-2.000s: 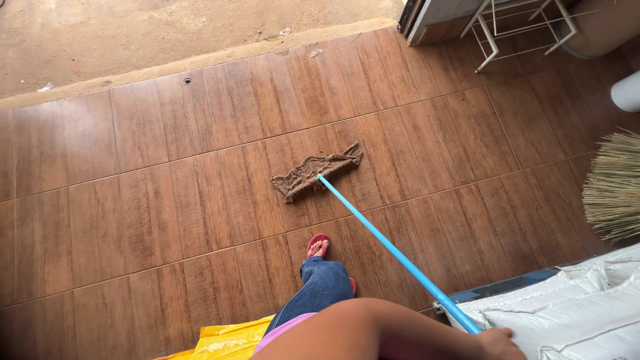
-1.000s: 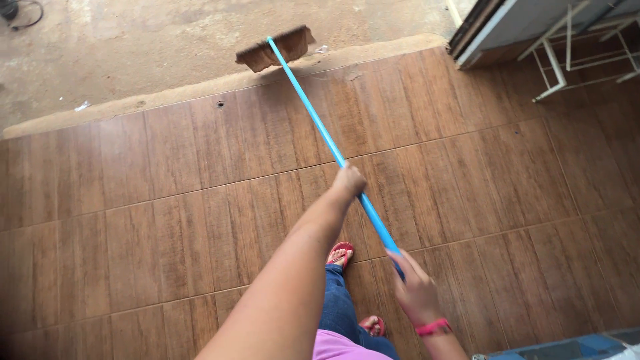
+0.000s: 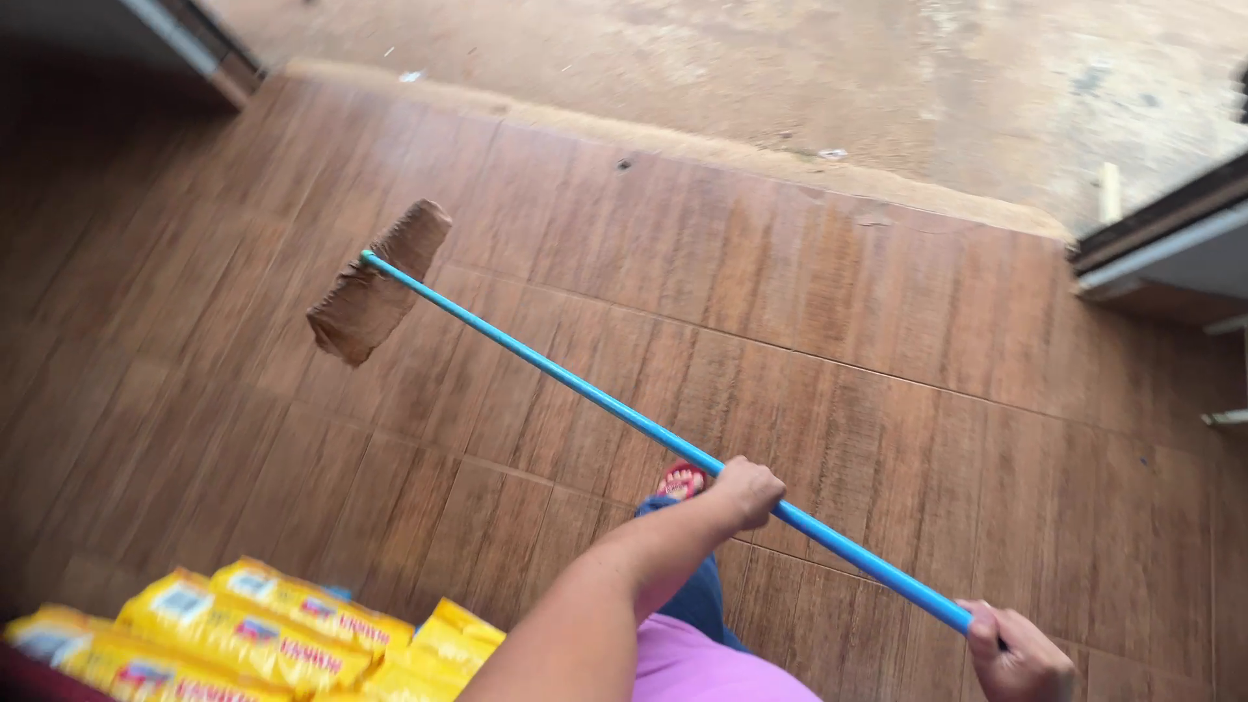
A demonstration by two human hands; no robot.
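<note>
A long blue pole [image 3: 585, 388] slants across the view from lower right to upper left. My left hand [image 3: 749, 492] is closed around its middle, above my foot in a red sandal [image 3: 682, 480]. Near the pole's lower right end, my right hand [image 3: 1019, 651] grips it. At the far end a brown cloth [image 3: 380, 283] is draped over the crosspiece of the floor squeegee or broom, over the wood-look tile floor [image 3: 624, 341] left of centre. The cloth hides the head, and I cannot tell whether it touches the tiles.
Yellow printed plastic packages [image 3: 283, 634] lie at the lower left, close to my left arm. A rough concrete edge [image 3: 682, 146] borders the tiles, with dusty ground [image 3: 780, 68] beyond. Door frames stand at the upper left and the right [image 3: 1160, 244]. A white rack [image 3: 1227, 417] shows partly at the right edge.
The cloth-covered head was over the concrete edge one second ago and is now back over the tiles. Two seconds ago only one hand showed near the pole. The view has swung left.
</note>
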